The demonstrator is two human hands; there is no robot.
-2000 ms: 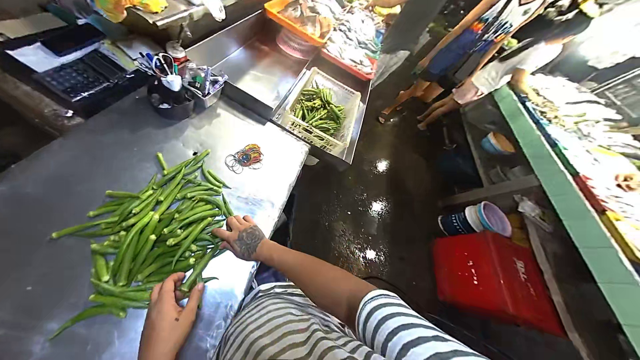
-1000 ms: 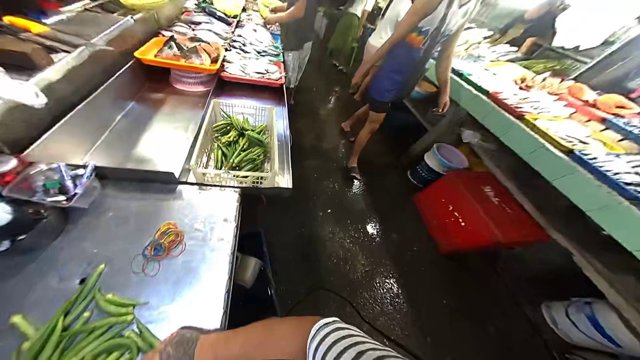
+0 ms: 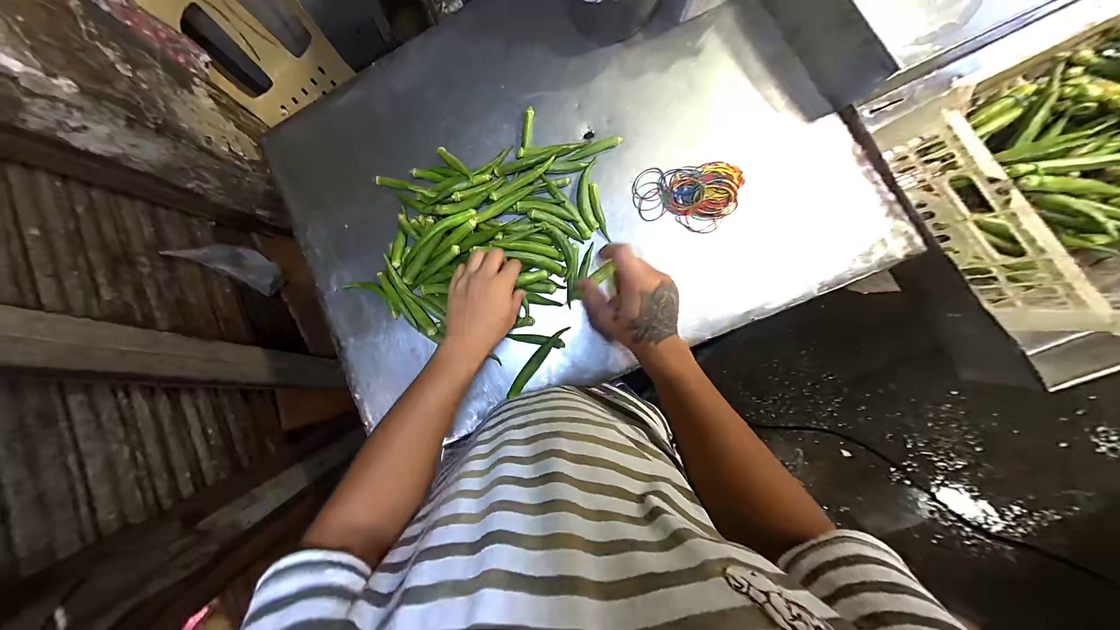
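Observation:
A loose pile of green okra pods lies on a metal-topped table. My left hand rests on the near side of the pile, fingers over the pods; whether it grips any is hidden. At the pile's right edge, my right hand, tattooed on its back, has an okra pod between thumb and fingers. One separate okra pod lies near the table's front edge. Coloured rubber bands lie in a tangle to the right of the pile.
A pale plastic crate holding more green pods stands at the right, beside a metal tray. A wooden slatted structure and a clear plastic piece are at the left. A dark cable runs over the wet floor.
The view has swung down and left onto the table. My right hand now has a pod between its fingers. My left hand, near the pile's front edge two seconds ago, now lies on the pods.

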